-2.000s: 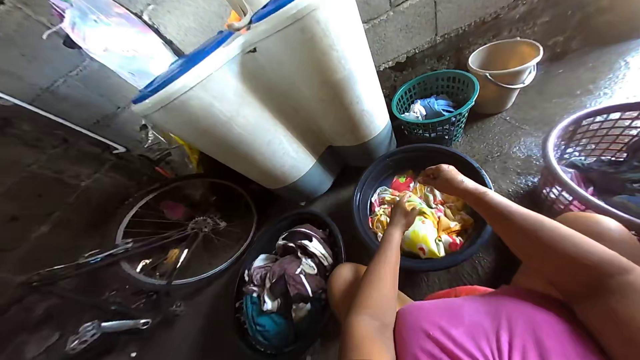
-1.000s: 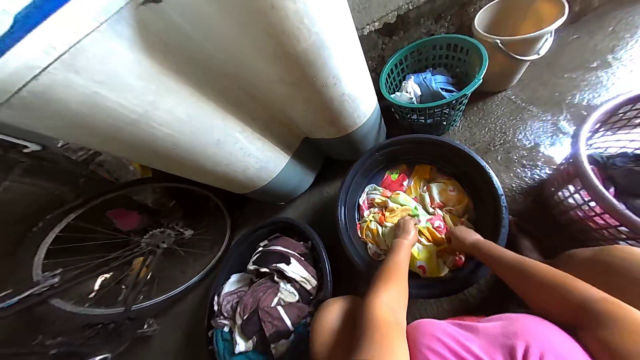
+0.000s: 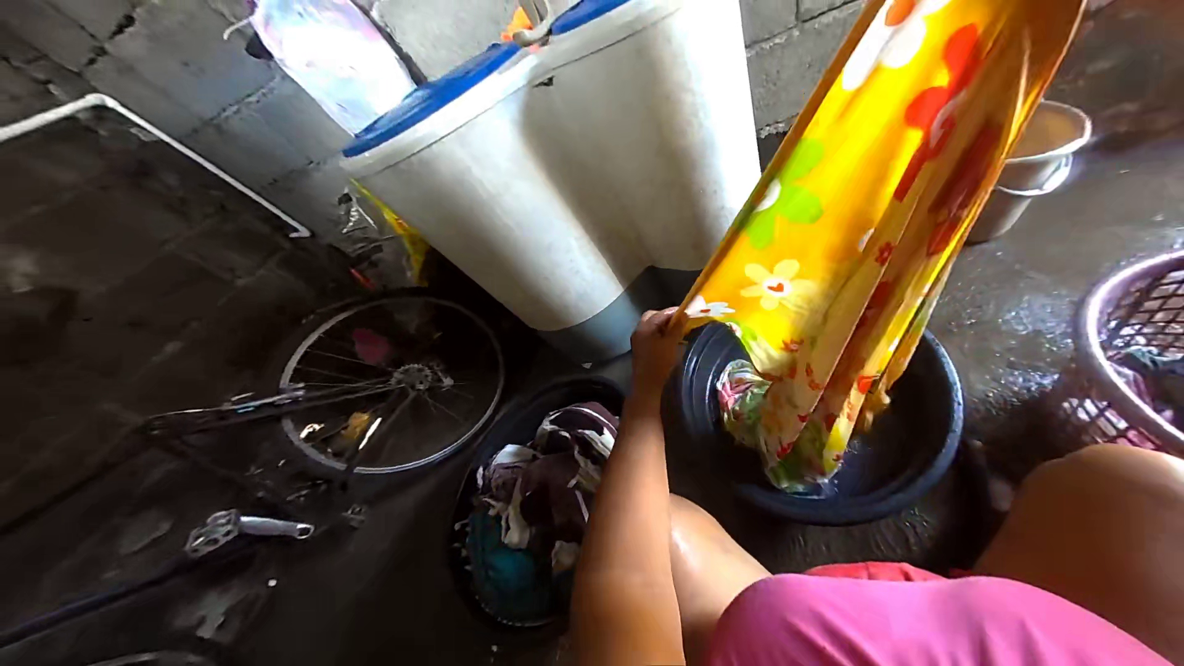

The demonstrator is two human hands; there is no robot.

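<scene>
A yellow floral-print cloth (image 3: 832,213) is stretched upward out of a round dark plastic basin (image 3: 945,435). My left hand (image 3: 657,338) grips the cloth's left edge just above the basin's left rim. The cloth runs up past the top of the view, and its lower end lies bunched in the basin, where a little water shows. My right hand is out of sight. Left of my left forearm, a second dark basin (image 3: 462,555) holds purple, white and teal laundry (image 3: 546,481).
Tall white containers with blue lids (image 3: 638,139) stand against the block wall. A bicycle wheel (image 3: 412,377) and crank (image 3: 245,529) are at left. A beige bucket (image 3: 1013,199) and a purple openwork basket (image 3: 1096,333) sit at right on the wet floor.
Both hands were down at the bunched cloth in the basin. The yellow cloth has been lifted and spread upward, now covering the place where the green basket showed. My right hand has left the view.
</scene>
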